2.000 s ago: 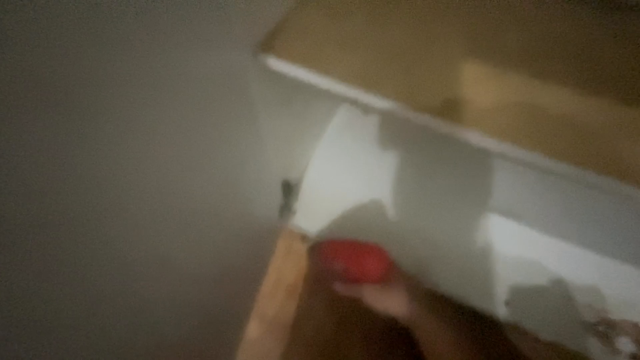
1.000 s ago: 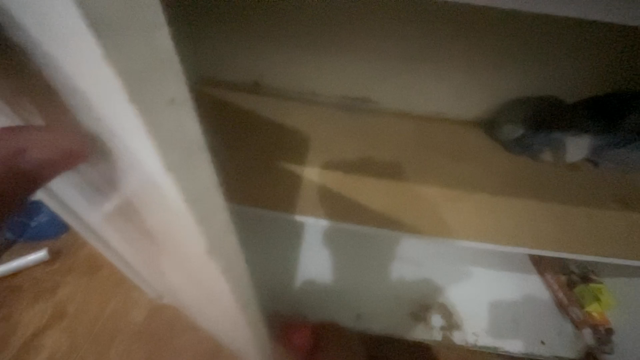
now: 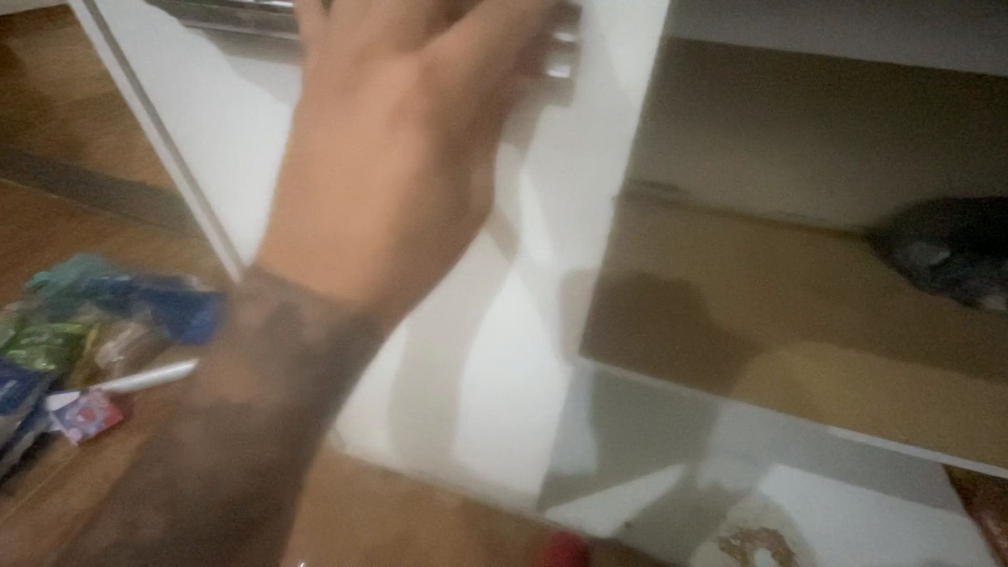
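Note:
My left hand (image 3: 394,118) reaches up from the lower left, over a white panel (image 3: 441,370). Its fingers lie across a shiny metal fitting (image 3: 559,71) at the top, perhaps a handle; the view cuts off the fingertips and blurs the contact. A red object (image 3: 565,549) shows at the bottom edge, mostly cut off. My right hand is out of view.
Right of the panel, a brown shelf board (image 3: 835,394) bears a dark bundle (image 3: 945,252). Below is a white surface (image 3: 646,504) with a stained patch. Plastic packets (image 3: 47,342) and a white rod (image 3: 153,376) lie on the wood-look floor at left.
The view has swung left since one second ago. My left hand has come up over the white panel to its metal fitting. Two seconds ago a hand held the red object beside a wooden edge.

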